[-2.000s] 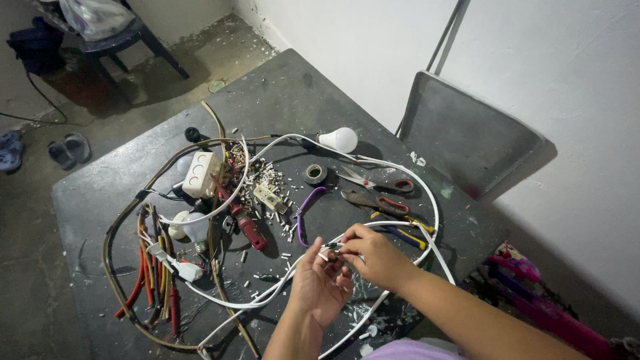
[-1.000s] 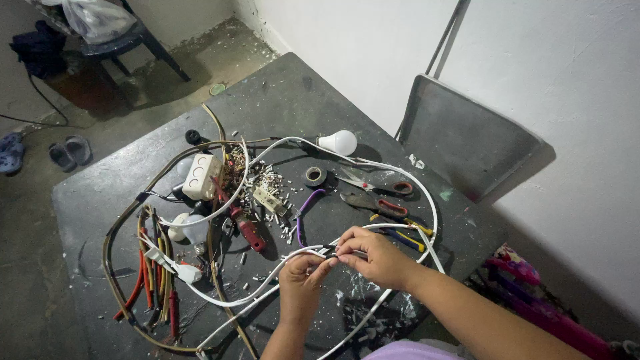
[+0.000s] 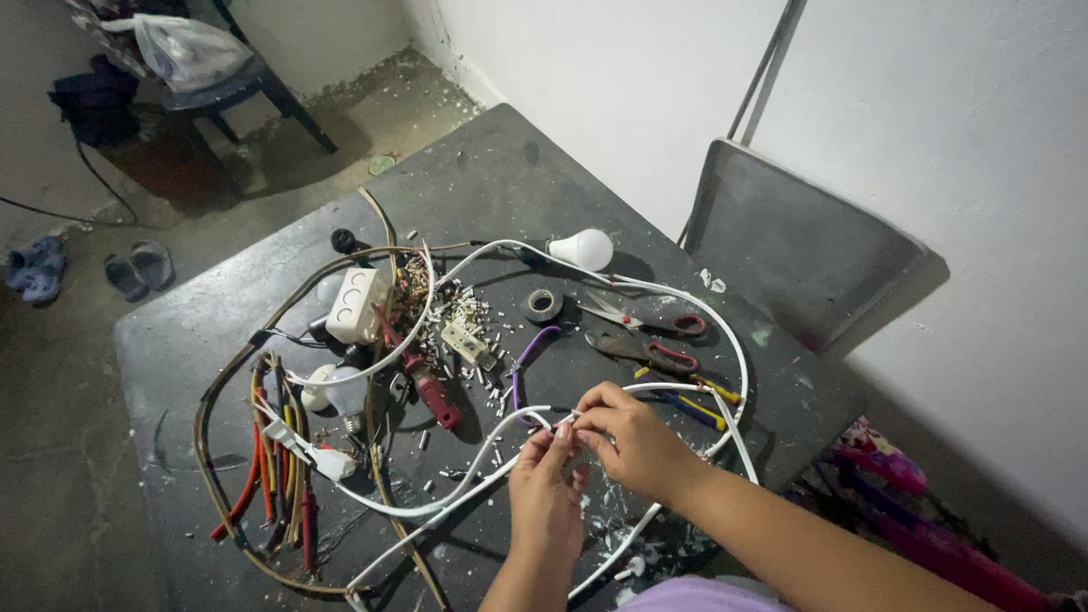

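My left hand (image 3: 546, 484) and my right hand (image 3: 629, 438) meet over the near middle of the table, fingertips pinching a joint of white electrical cable (image 3: 476, 480) where a bit of black shows. The exact wire ends are hidden by the fingers. White cable loops widely around the table. Just beyond my hands lies a purple wire (image 3: 520, 365). A roll of black electrical tape (image 3: 541, 306), scissors (image 3: 633, 319), dark-bladed snips (image 3: 646, 351) and yellow-and-blue handled pliers (image 3: 693, 406) lie past my right hand. A red-handled screwdriver (image 3: 433, 395) lies to the left.
On the dark table (image 3: 527, 187) are an LED bulb (image 3: 586, 250), a white outlet box (image 3: 357, 306), a clear bulb (image 3: 346, 393), coloured wire pieces (image 3: 289, 467), a brown cable loop (image 3: 202, 425) and scattered insulation bits (image 3: 467, 310). A grey folded panel (image 3: 790, 246) leans on the wall.
Both hands stay at the cable joint; the fingers have shifted their grip, and my left hand's fingers have opened out somewhat from a closer pinch one second ago.
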